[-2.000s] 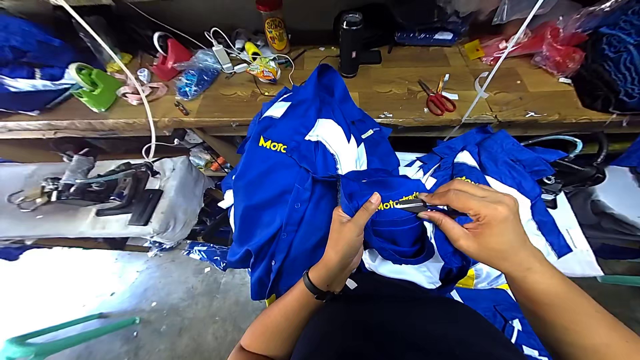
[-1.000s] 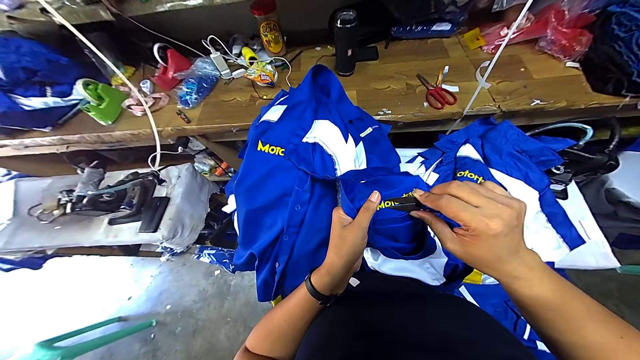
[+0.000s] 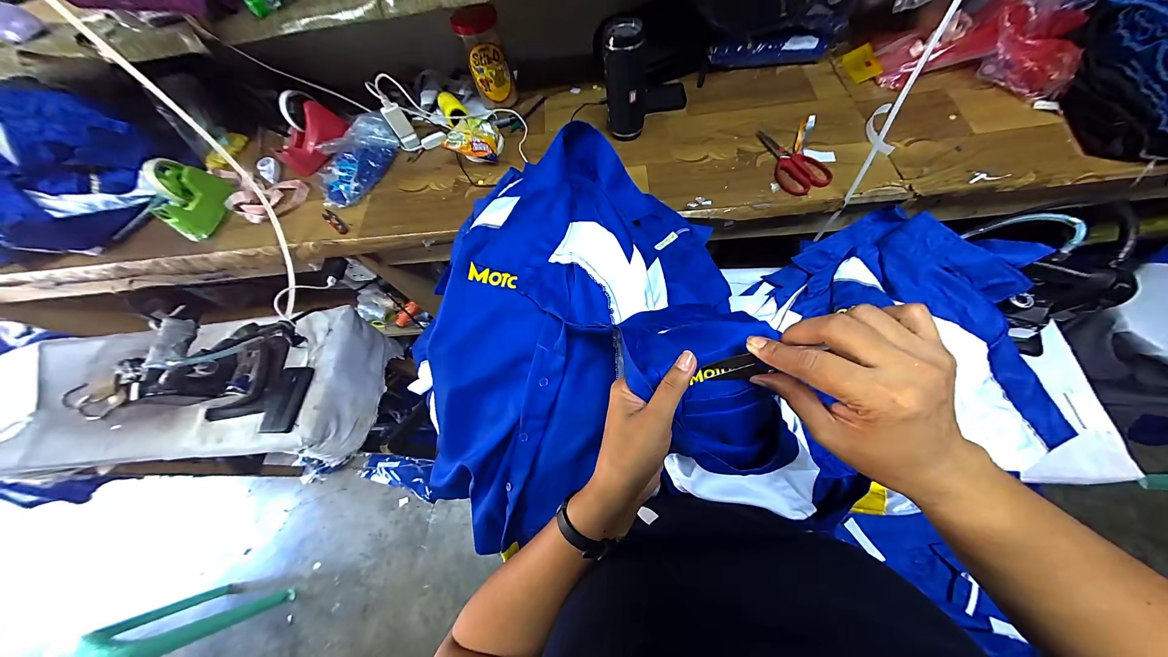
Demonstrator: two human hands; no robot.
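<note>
A blue and white button-up shirt hangs over the bench edge, spread in front of me. At its right side my left hand grips a folded blue part of the garment, thumb on top beside yellow embroidered lettering. My right hand pinches a small dark tool, perhaps thread snips, whose narrow tip lies over that lettering. The tool's exact kind cannot be told. Another blue and white garment lies behind and to the right of my right hand.
On the wooden bench lie red-handled scissors, a black cylindrical bottle, a red-lidded jar, a green tape dispenser and white cables. A clothes iron seems to rest on the padded board at left. A white cord hangs at right.
The dark tool in my right hand has shifted a little over the lettering. My left hand keeps its hold on the cloth.
</note>
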